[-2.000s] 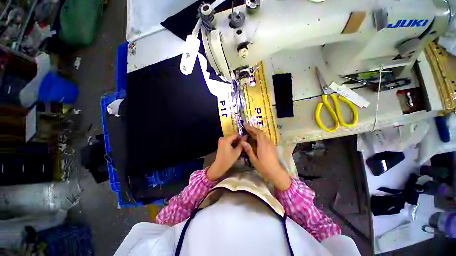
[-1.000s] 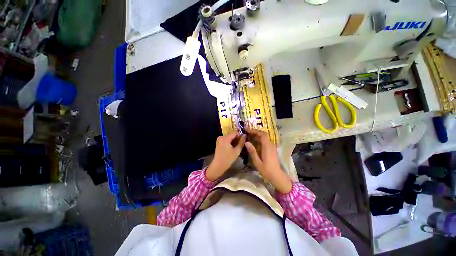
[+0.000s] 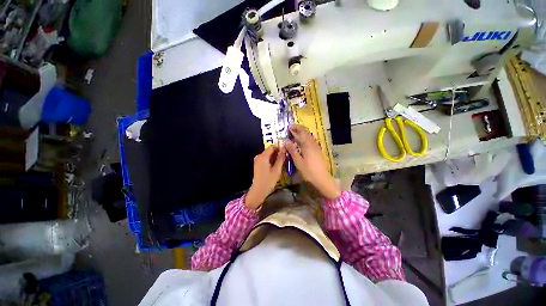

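Observation:
A large black garment panel point(image 3: 203, 131) lies flat left of the white sewing machine point(image 3: 359, 36). Its right side reaches the brightly lit presser foot area point(image 3: 284, 110). My left hand point(image 3: 267, 171) pinches a narrow dark edge on the bed in front of the foot. My right hand point(image 3: 306, 156) is beside it, a little further forward, with its fingertips on the edge close to the foot. The fingers hide most of the edge. Yellow tape point(image 3: 321, 128) with black lettering runs along the bed beside my right hand.
Yellow-handled scissors point(image 3: 402, 140) lie right of my hands, beside a white strip point(image 3: 417, 118). A small black rectangle point(image 3: 340, 118) lies between tape and scissors. Small tools point(image 3: 449, 98) sit in a recess. A white lamp point(image 3: 230, 70) hangs over the panel. A blue crate point(image 3: 133, 221) is under the cloth.
Both hands have moved forward towards the presser foot, my right hand further. They are now slightly staggered where their fingertips met before.

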